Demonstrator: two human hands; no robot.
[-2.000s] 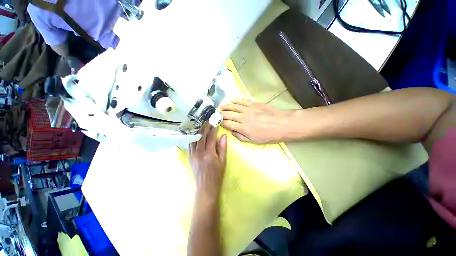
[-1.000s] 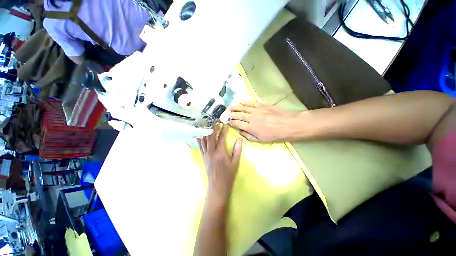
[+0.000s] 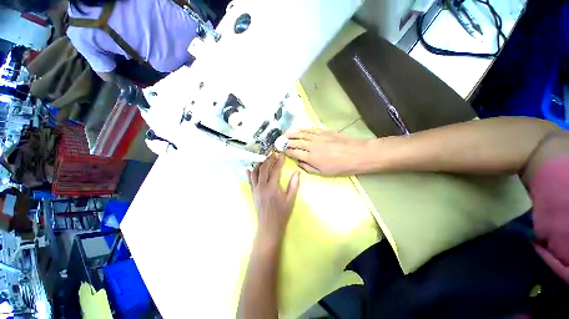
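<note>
My left hand lies palm down on a bright yellow lining panel, fingertips just below the presser foot area. My right hand lies flat on the lining beside the machine's needle end, its fingertips by a white round knob. The needle is hidden. A paler yellow panel lies under my right forearm, its edge running along the bright one. It carries a dark brown zip pocket panel with a silvery zipper. The white sewing machine stands over the work.
A black cord and a dark metal tool lie on the white table at the top right. A person in a lilac top is behind the machine. Red crates, a blue crate and a yellow piece are at the left.
The view has shifted, so the machine sits further right in the picture. Both hands stay on the lining by the needle area, with little visible change in their pose.
</note>
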